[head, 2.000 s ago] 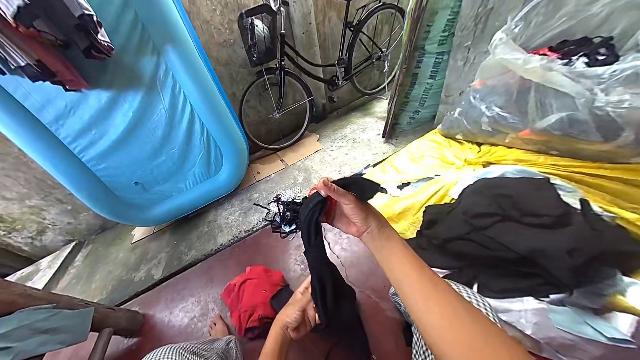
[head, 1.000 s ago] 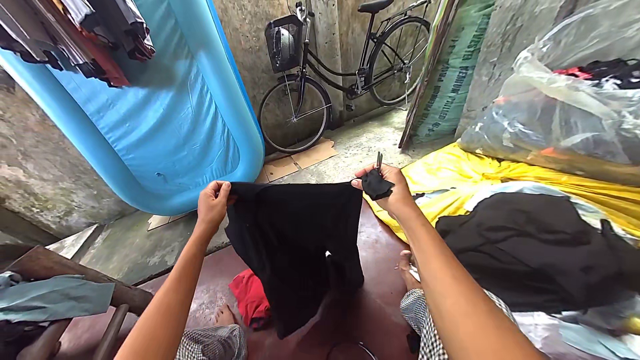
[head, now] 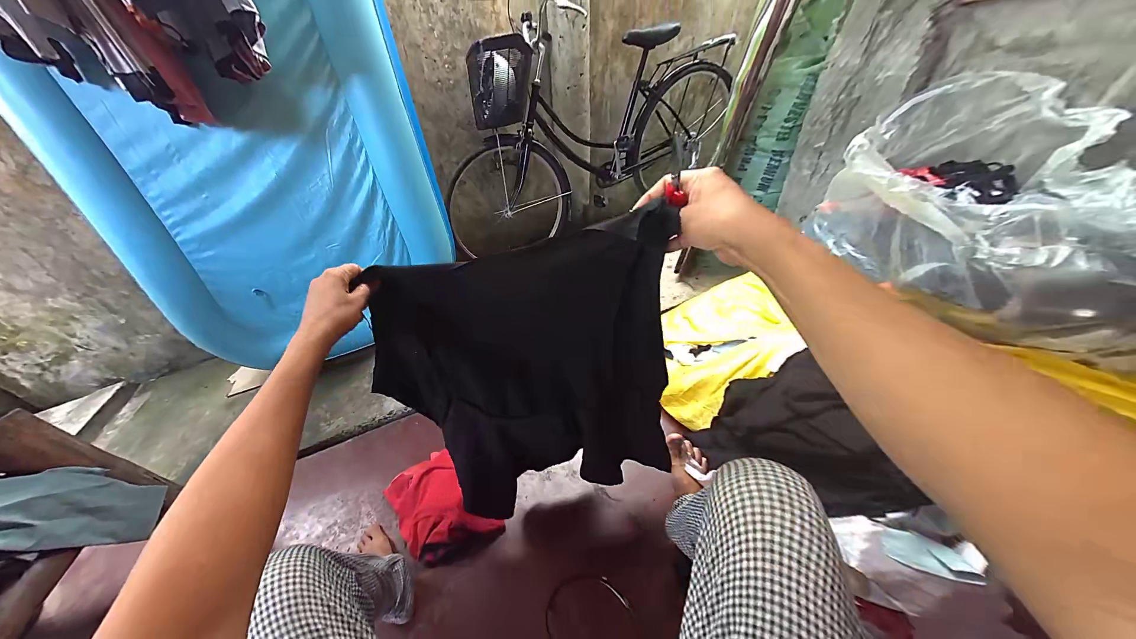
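Observation:
A black cloth garment (head: 524,355) hangs spread between my two hands, above my knees. My left hand (head: 335,303) pinches its upper left corner. Higher up, my right hand (head: 706,213) grips the upper right corner, along with a small tool with red handles (head: 676,193), perhaps thread snips; its pointed metal end sticks up past my fingers. Below the garment a red cloth (head: 439,510) lies crumpled on the floor beside my foot. To the right a pile of black cloth (head: 808,435) rests by a yellow sheet (head: 732,333), partly hidden behind my right forearm.
A blue inflatable pool (head: 266,186) leans at the left, with garments (head: 133,53) hanging before it. A bicycle (head: 586,133) stands against the back wall. A clear plastic bag (head: 958,222) holding cloth is at the right. Grey-green cloth (head: 80,506) lies over wood at the lower left.
Two seconds ago the black cloth hung bunched in my hands; one second ago it was spread. Since then my hands have lifted it higher, the right one more.

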